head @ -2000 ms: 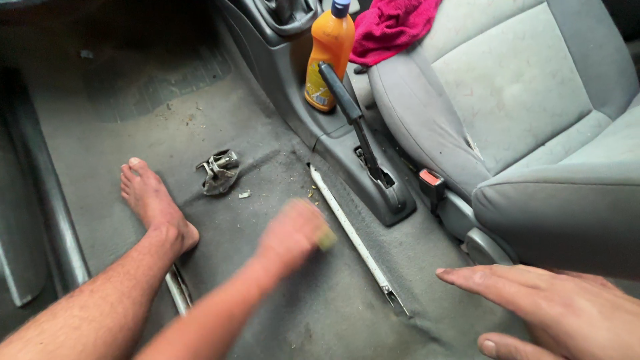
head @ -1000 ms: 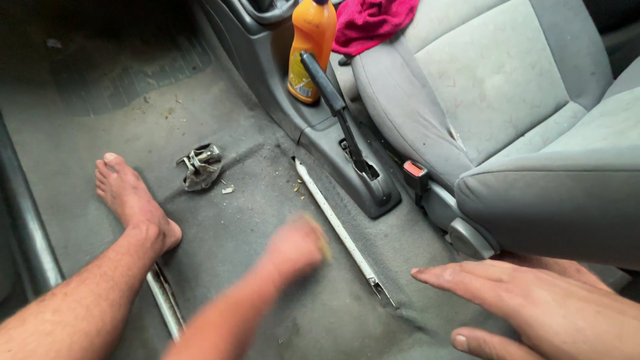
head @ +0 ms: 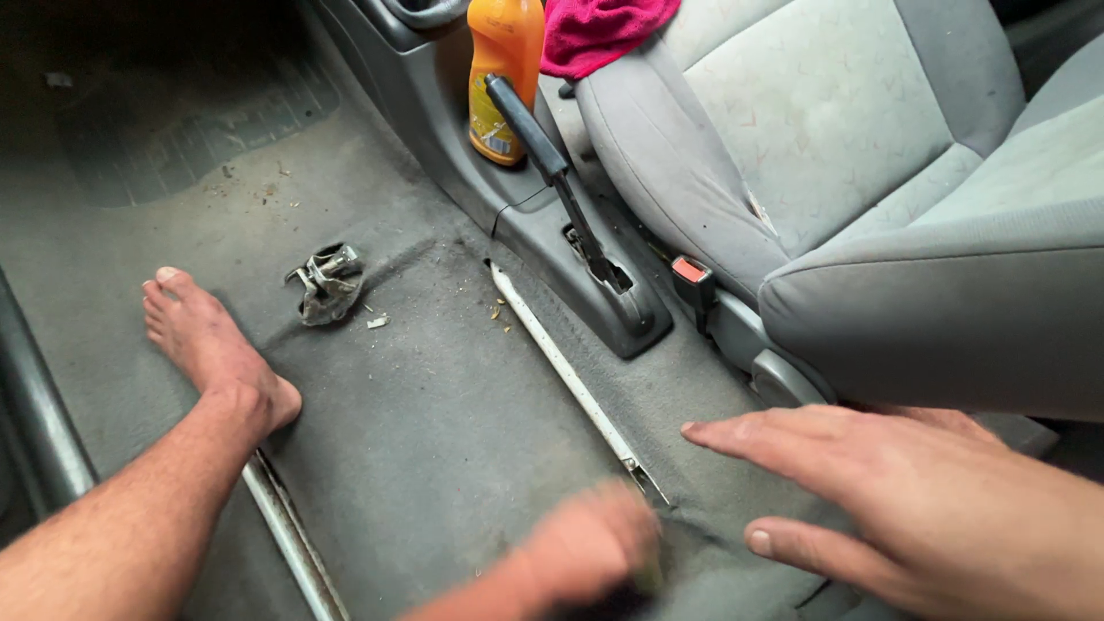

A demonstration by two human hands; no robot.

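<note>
My left hand (head: 595,539), blurred, is closed around a small yellowish object (head: 649,569) that is mostly hidden and too smeared to name. It is low over the grey car floor carpet (head: 414,414), by the near end of a white metal seat rail (head: 565,371). My right hand (head: 897,492) is at the right, palm down, with fingers extended and thumb apart; nothing shows in it. Its fingertips are to the right of the rail's near end. A second metal rail (head: 289,535) runs beside my bare foot (head: 211,345). A crumpled bracket-like metal piece (head: 329,285) sits on the carpet.
The centre console (head: 517,216) carries a handbrake lever (head: 539,142) and an orange plastic bottle (head: 507,60). To the right are a grey fabric seat (head: 828,112), a pink cloth (head: 595,34) and a seat belt buckle (head: 693,280). Small debris (head: 378,321) lies on the carpet. A door sill (head: 43,405) edges the left.
My left hand has moved from beside the middle of the white rail down towards its near end. My right hand has kept much the same pose. The view has shifted slightly.
</note>
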